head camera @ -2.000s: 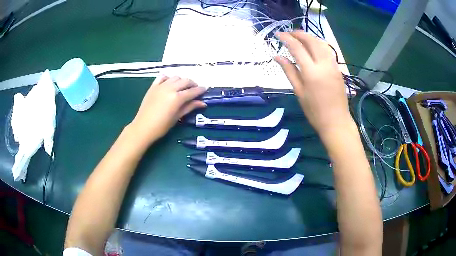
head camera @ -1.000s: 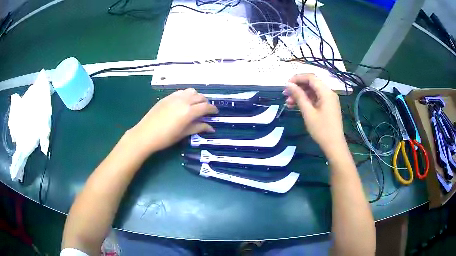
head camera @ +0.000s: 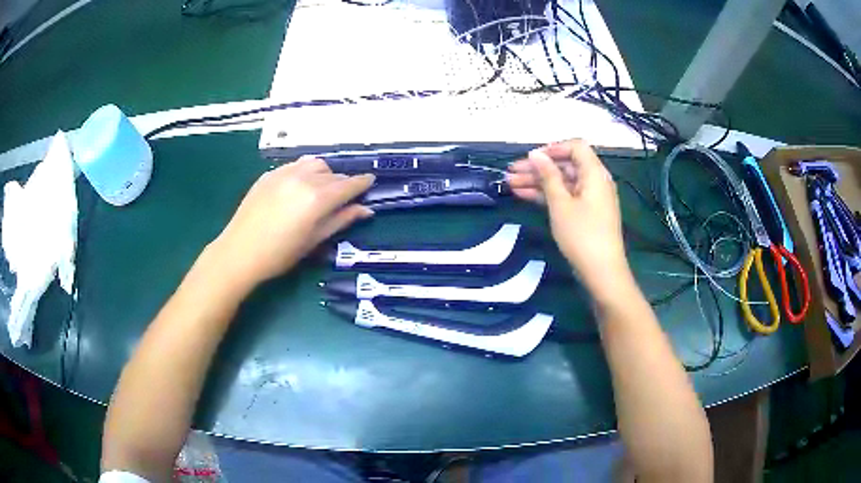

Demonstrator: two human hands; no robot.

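Observation:
Several pens lie in a row on the green bench. My left hand [head camera: 293,212] holds the front end of the second pen [head camera: 430,189], which is turned so its dark side and small display show. Another dark-side-up pen [head camera: 396,162] lies behind it against the white panel. My right hand [head camera: 557,179] is at that second pen's tail, fingertips pinched together around something thin, likely a strand; the fingers partly hide it. Three pens lie nearer me with white tops up: one pen [head camera: 434,255], a middle one [head camera: 453,288] and the nearest [head camera: 463,335].
A white perforated panel [head camera: 378,66] with black cables and clear strands is behind. A blue-white container [head camera: 115,156] and crumpled white cloth [head camera: 40,236] are left. A clear filament coil [head camera: 672,203], scissors [head camera: 796,283], a blue-handled tool [head camera: 767,198] and a carton of pens [head camera: 802,259] are right.
The second pen has turned from white top up to dark side up. My right hand has moved from over the panel down to its tail. The view has shifted slightly.

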